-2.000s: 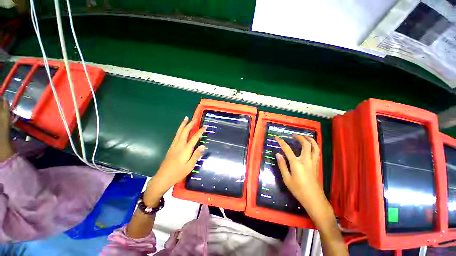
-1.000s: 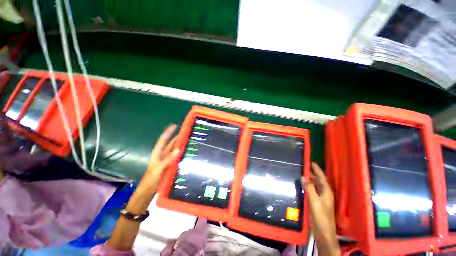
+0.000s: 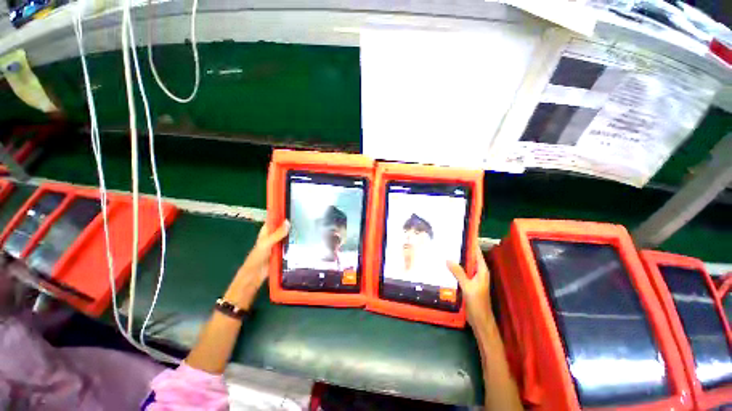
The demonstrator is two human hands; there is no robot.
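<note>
Two tablets in red-orange trays are held up side by side, tilted towards me, their trays touching. The left tablet (image 3: pixel 325 229) and the right tablet (image 3: pixel 421 241) each show a bright live camera picture of a capped person, with a dark bar and a small orange square below. My left hand (image 3: pixel 269 245) grips the left tray (image 3: pixel 275 193) at its outer edge. My right hand (image 3: pixel 473 285) holds the right tray (image 3: pixel 477 201) at its outer edge, thumb over the front near the screen's lower right. The fingers behind the trays are hidden.
Stacked trays with dark-screened tablets (image 3: pixel 602 321) stand at right. More trays (image 3: pixel 104 249) lie at left behind hanging white cables (image 3: pixel 132 160). A green belt (image 3: pixel 353 353) runs below. White paper (image 3: pixel 433 96) and a printed sheet (image 3: pixel 602 112) hang ahead. A pink sleeve shows at lower left.
Both trays have been raised and tilted upright off the belt, held at their outer sides. The dark menu screens have become live camera pictures. The view has tipped upward, showing the shelf.
</note>
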